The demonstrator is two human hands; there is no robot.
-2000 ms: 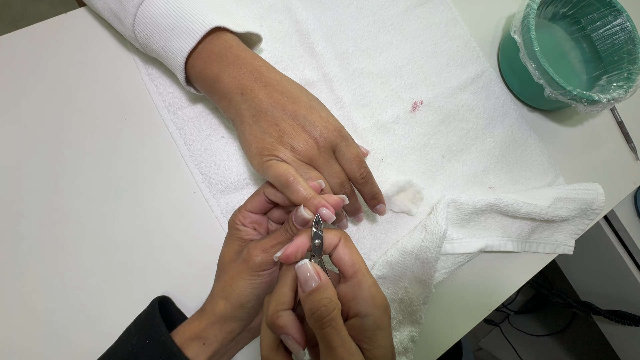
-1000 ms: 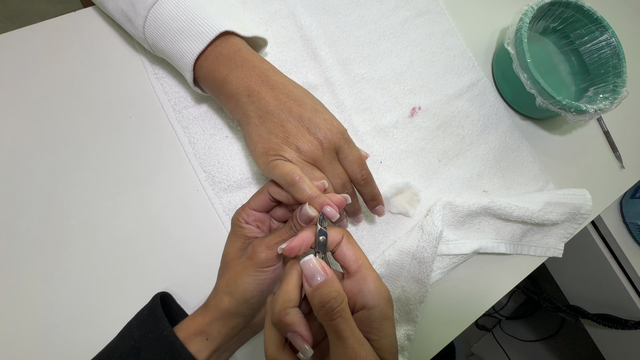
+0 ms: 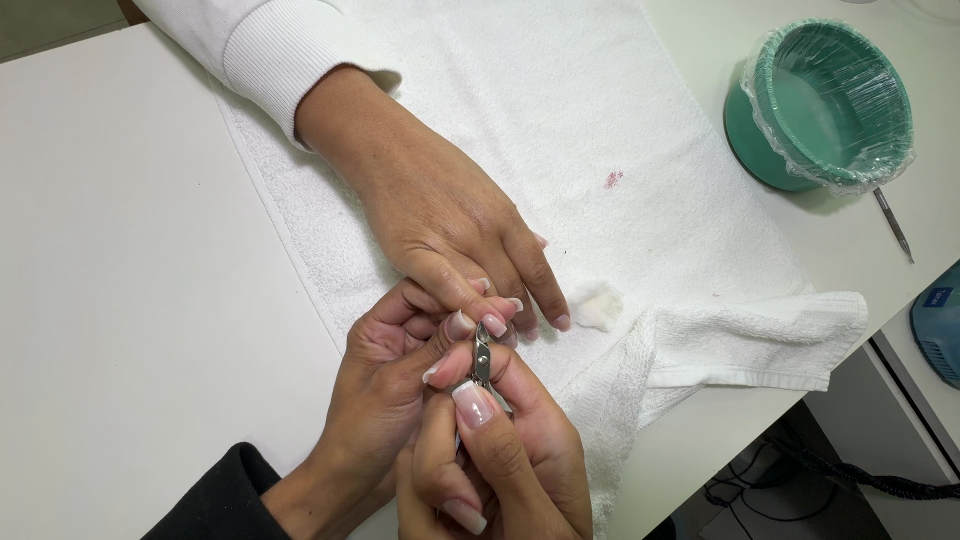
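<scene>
Another person's hand (image 3: pixel 450 202), in a white ribbed sleeve cuff (image 3: pixel 281 60), rests palm down on a white towel (image 3: pixel 675 187). My left hand (image 3: pixel 382 367), coming from a black sleeve, holds one finger of that hand between thumb and fingers. In my right hand (image 3: pixel 510 457) is a metal cuticle nipper (image 3: pixel 482 360), its handles mostly hidden by my fingers. The nipper's tips are at the edge of the held finger's nail. A piece of cotton (image 3: pixel 598 305) lies on the towel beside the other fingertips.
A green bowl (image 3: pixel 739 142) lined with clear plastic stands at the upper right, a slim metal tool (image 3: pixel 892 225) near it. The towel's folded end (image 3: pixel 757 341) reaches the table's right edge. Beyond are a blue container (image 3: pixel 941 322) and dark cables (image 3: pixel 840 469) below.
The nipper has tilted slightly and shifted a little at the held fingertip with my right hand. My left hand keeps its hold on the finger.
</scene>
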